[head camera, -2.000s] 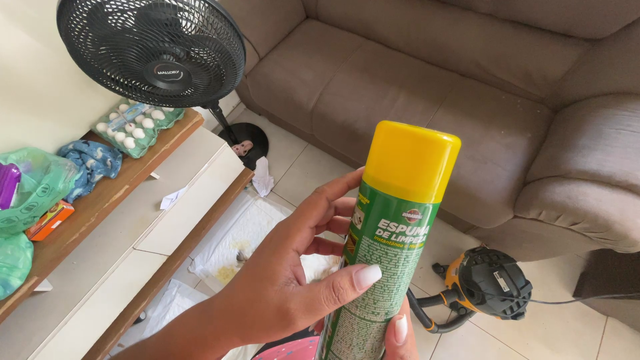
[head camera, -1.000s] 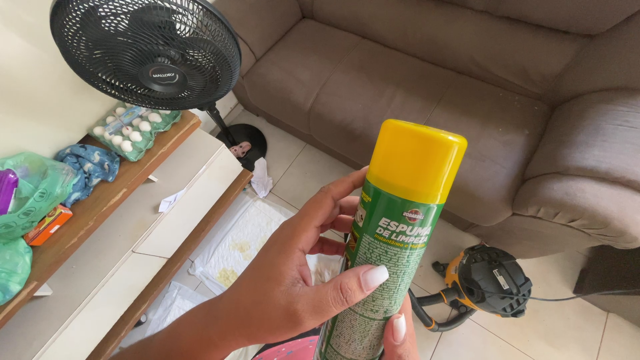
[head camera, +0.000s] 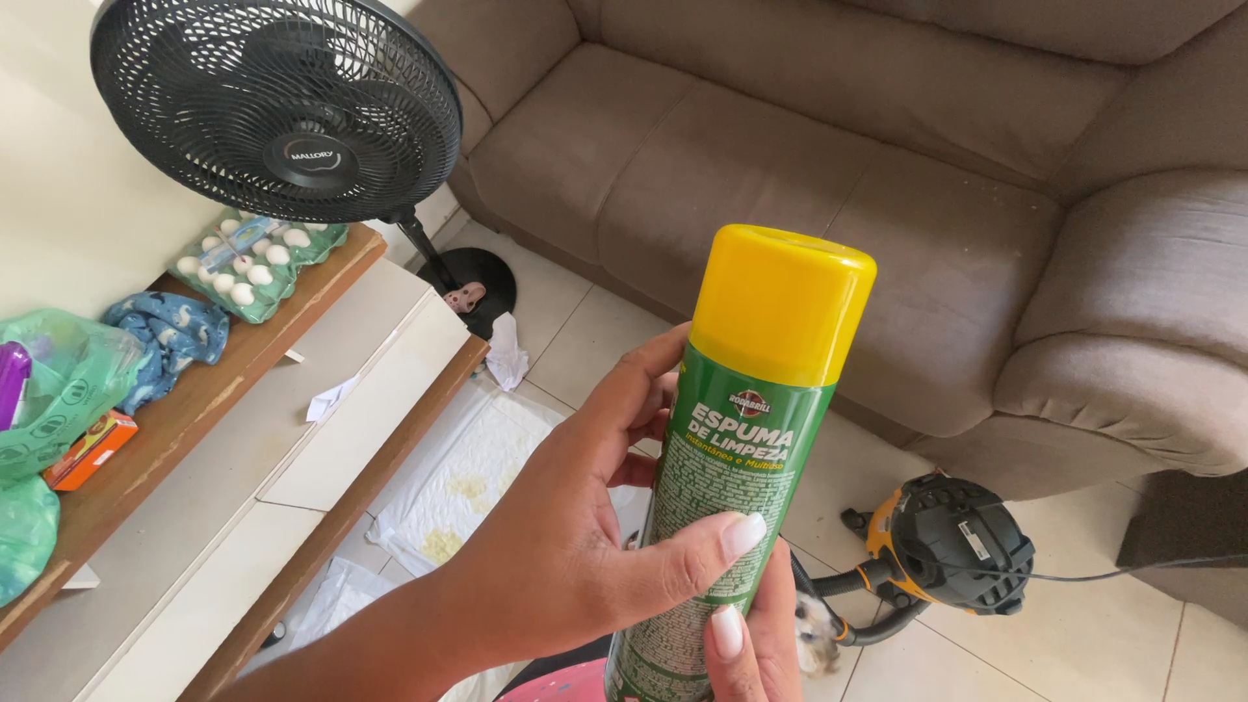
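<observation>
A green aerosol can of cleaning foam (head camera: 736, 458) with its yellow cap on leans slightly right at the centre of the view. Around its middle wraps my left hand (head camera: 595, 526), thumb across the printed text and fingers behind. Lower down, my right hand (head camera: 756, 634) holds the can's right side, with its thumb on the front; most of that hand is hidden or out of frame. The can's base is cut off by the bottom edge.
Behind stands a brown sofa (head camera: 741, 185). A black-and-orange vacuum cleaner (head camera: 955, 546) is on the tiled floor, an animal's furry head (head camera: 814, 629) near its hose. At left are a pedestal fan (head camera: 283, 107), stained pads (head camera: 468, 478) and a shelf (head camera: 210, 400) bearing eggs (head camera: 258, 258) and bags.
A furry animal's head now shows beside the vacuum hose, where none was visible before. Both hands keep their hold on the can.
</observation>
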